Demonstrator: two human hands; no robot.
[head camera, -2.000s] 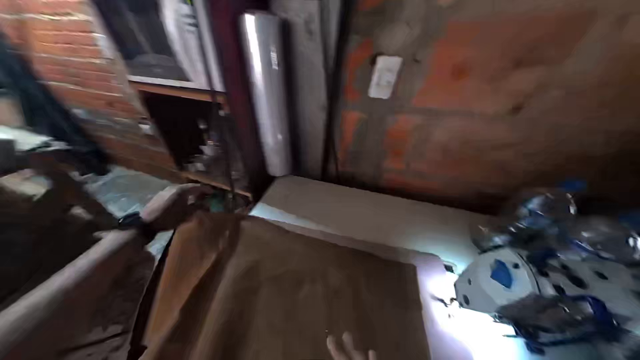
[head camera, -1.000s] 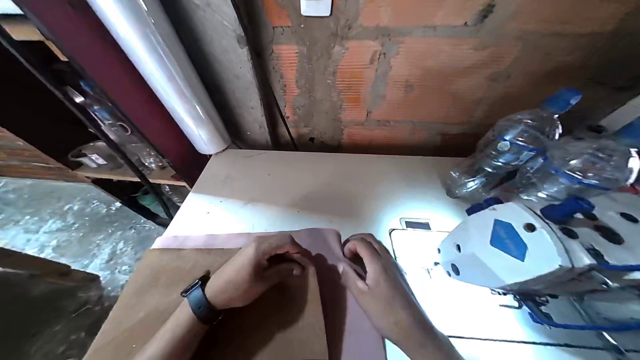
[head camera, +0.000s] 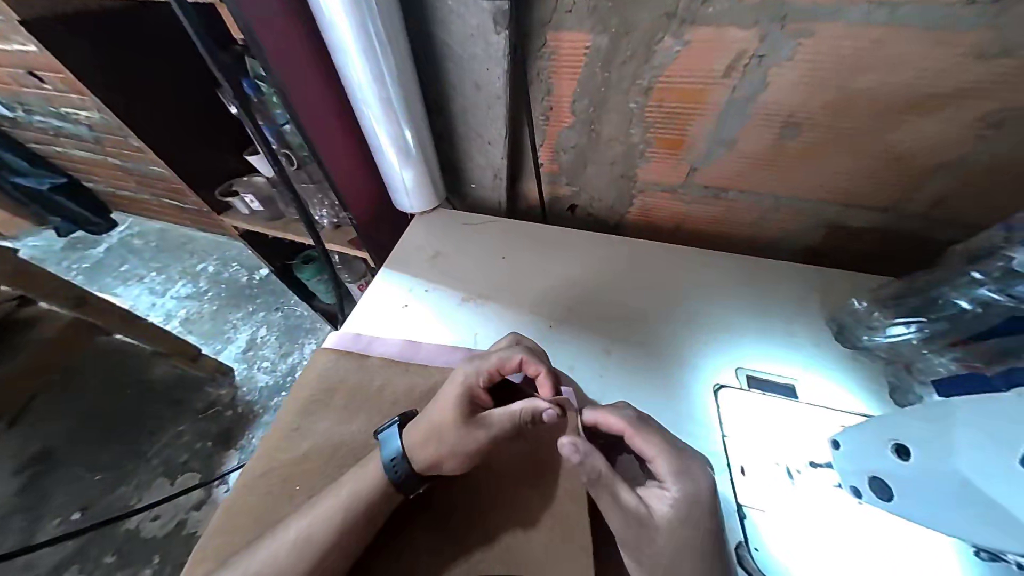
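Note:
A large brown sheet, fabric or paper, (head camera: 352, 432) lies over pink fabric (head camera: 400, 350) on the white sewing table (head camera: 592, 280). My left hand (head camera: 480, 408), with a dark watch on its wrist, pinches the upper right corner of the layers between thumb and index finger. Close beside it, my right hand (head camera: 656, 488) grips the same corner's right edge with thumb and forefinger. A bit of pink shows folded up between the fingertips. The palms hide part of the edge. Right of my hands stands the white sewing machine head (head camera: 928, 464), over its brightly lit bed plate (head camera: 800, 464).
Plastic bottles (head camera: 944, 304) stand behind the machine. A clear plastic roll (head camera: 384, 104) leans at the table's back left corner, by a brick wall (head camera: 720, 120). Shelves (head camera: 280, 228) with containers stand left of the table, and a black cable (head camera: 120, 516) crosses at lower left.
Both hands have come together at the sheet's upper right corner; a second ago they were slightly apart there. A pinched fold now shows between them. The view has shifted.

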